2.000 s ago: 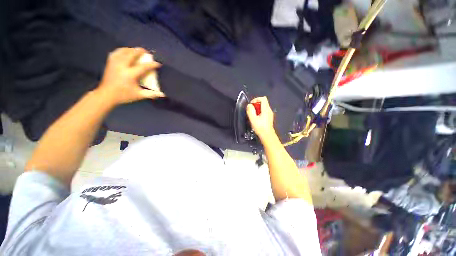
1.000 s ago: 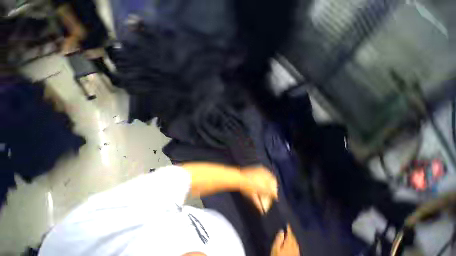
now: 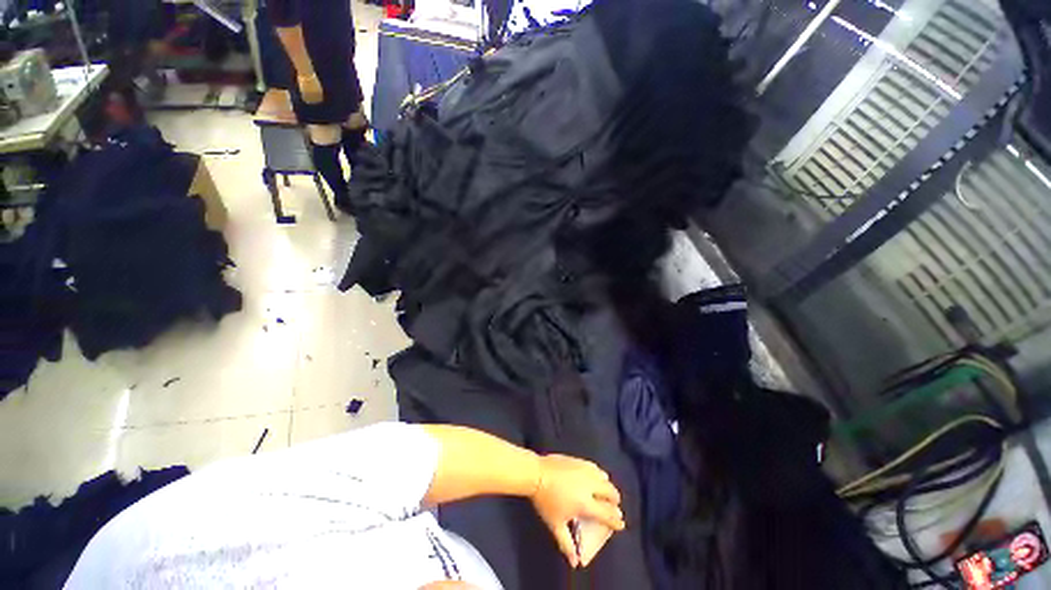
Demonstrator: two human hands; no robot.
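Dark cloth point(image 3: 461, 403) lies along the table in front of me. My left hand point(image 3: 580, 505) is low over this cloth, with its fingers closed around a beige block point(image 3: 592, 539). The hand partly covers the block. My right hand is out of the picture. A navy garment point(image 3: 648, 406) lies bundled just beyond the work strip.
A large black-grey garment heap point(image 3: 519, 150) covers the table's far end. Dark cloth piles point(image 3: 144, 259) lie on the scrap-strewn floor point(image 3: 294, 346) at left. A person point(image 3: 323, 69) stands beside a stool point(image 3: 294, 156). Cables point(image 3: 968, 461) and louvred windows point(image 3: 887, 150) are at right.
The view has swung left towards the heap, then steadied. My left hand still has the beige block. My right hand, earlier on a red-handled tool, has left the picture.
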